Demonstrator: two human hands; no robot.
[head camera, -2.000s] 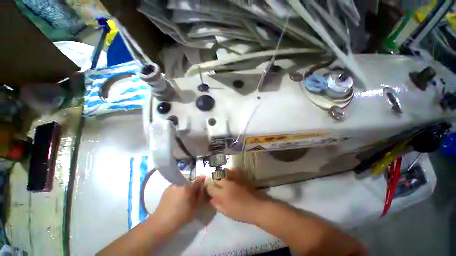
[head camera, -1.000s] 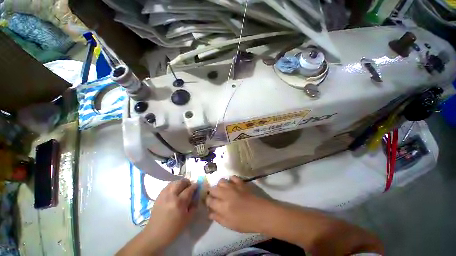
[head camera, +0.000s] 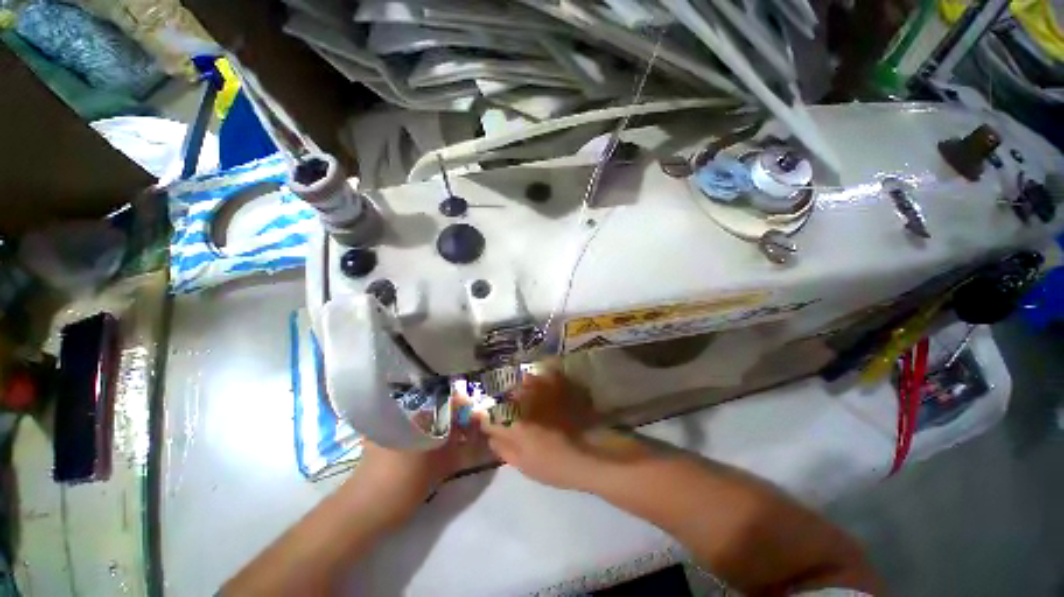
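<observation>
A blue-and-white striped piece (head camera: 313, 411) lies on the machine table, left of the needle area and partly under the machine's white front guard. My left hand (head camera: 418, 452) is at the near side of the presser foot, its fingertips partly hidden by the guard. My right hand (head camera: 539, 432) is close beside it, fingers bent at the metal parts by the needle. A small light-blue bit of cloth shows between my fingertips. The white sewing machine (head camera: 665, 257) stands over the work. The needle tip is hidden.
Another striped piece (head camera: 247, 222) lies behind, left of the machine head. A dark phone (head camera: 85, 397) lies at the left. Grey-white cut pieces (head camera: 467, 58) are heaped behind the machine. A red strap (head camera: 911, 402) hangs by a small parts tray (head camera: 959, 394) at the right.
My right hand has moved up and in towards the needle area. My left hand has moved slightly down and is more covered by the guard. The striped piece's visible part has shifted and shrunk.
</observation>
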